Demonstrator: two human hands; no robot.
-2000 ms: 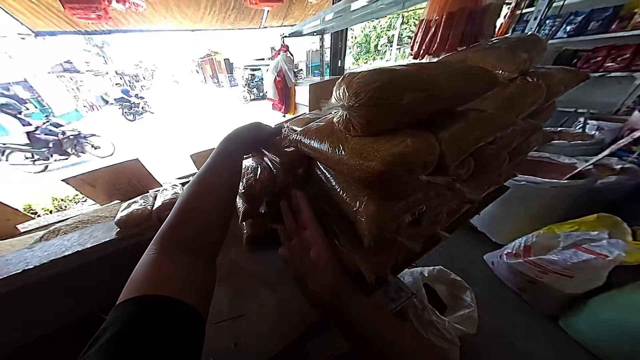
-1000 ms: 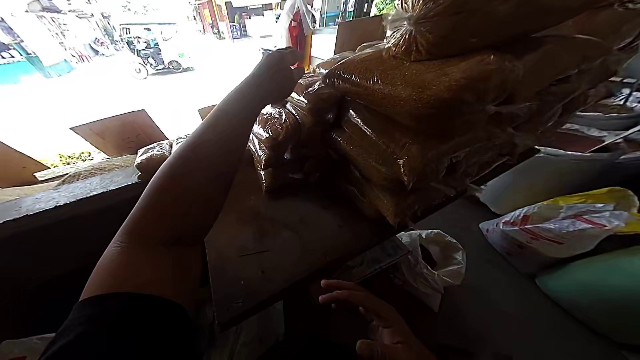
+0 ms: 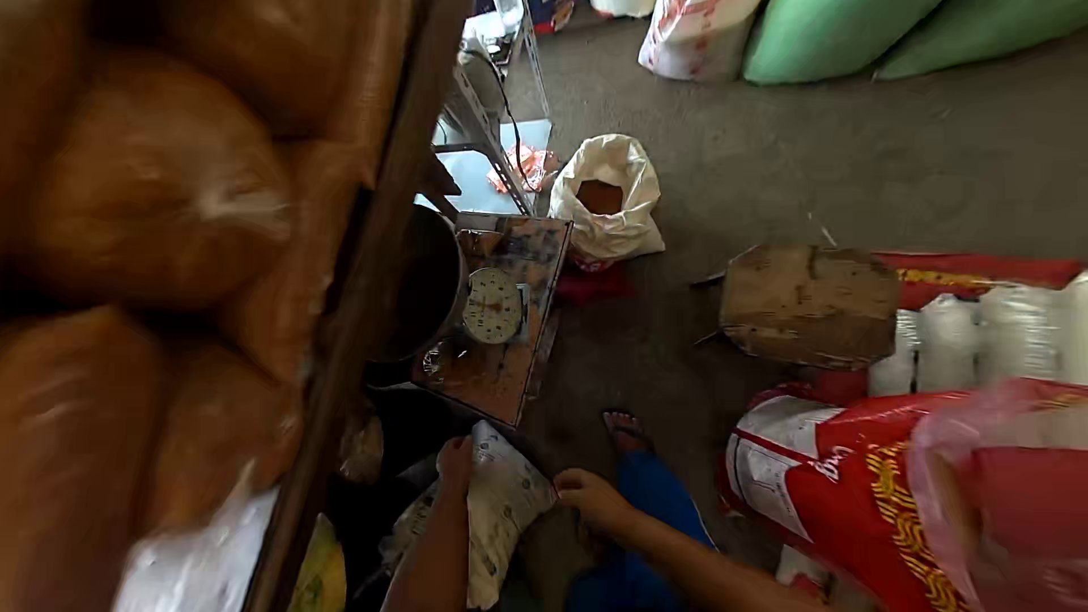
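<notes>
A pale printed sack [image 3: 501, 501] is between my hands low in the view. My left hand [image 3: 455, 463] is closed on its upper left edge. My right hand [image 3: 586, 497] has its fingertips at the sack's right corner, pinching it. Above them, a dial scale [image 3: 493, 306] lies face up to the view on a worn low table [image 3: 489, 374], beside a large dark pot [image 3: 421, 285]. A foot in a sandal and a blue-clothed leg show right of the sack.
Plastic bags of brown granular goods [image 3: 153, 187] fill the left behind a wooden edge. An open white sack [image 3: 605, 200] stands on the floor. A wooden stool [image 3: 812, 306], a red sack [image 3: 850, 476] and green sacks [image 3: 837, 38] are to the right.
The view has swung strongly from the street-side counter to the floor. My left hand has left the stacked bags, and both hands are now at the printed sack.
</notes>
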